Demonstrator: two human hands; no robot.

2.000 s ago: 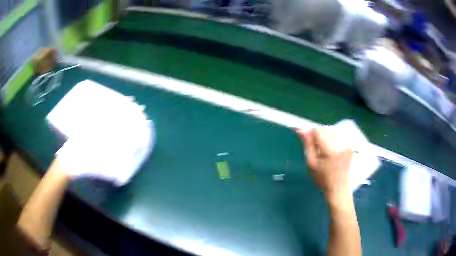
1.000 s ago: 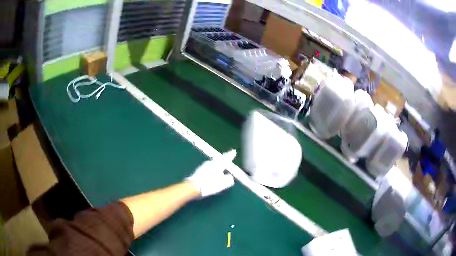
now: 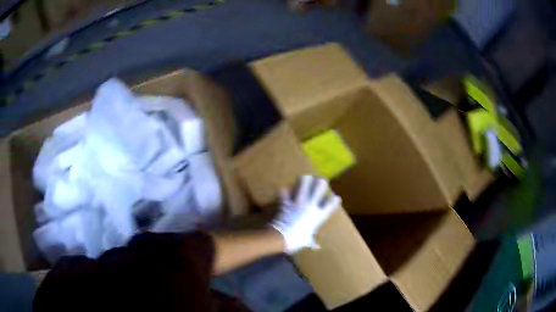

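Note:
My left hand, in a white knit glove, is spread open over the near-left flap of an open brown master carton. The fingers are apart and hold nothing; whether the palm touches the flap I cannot tell. Inside the carton a yellow-green retail box lies near the far-left inner side, and the lower part of the carton is in dark shadow. My right hand is out of the picture. The view is blurred.
Another open brown carton at the left holds a heap of white bags or wraps. Yellow-green packaging lies beyond the master carton. The green bench edge shows at the lower right. Yellow-black floor tape runs across the upper left.
The view has swung from the bench to the cartons on the floor. My left hand has moved from beside the white appliance to over the carton flap. My right hand left the picture earlier.

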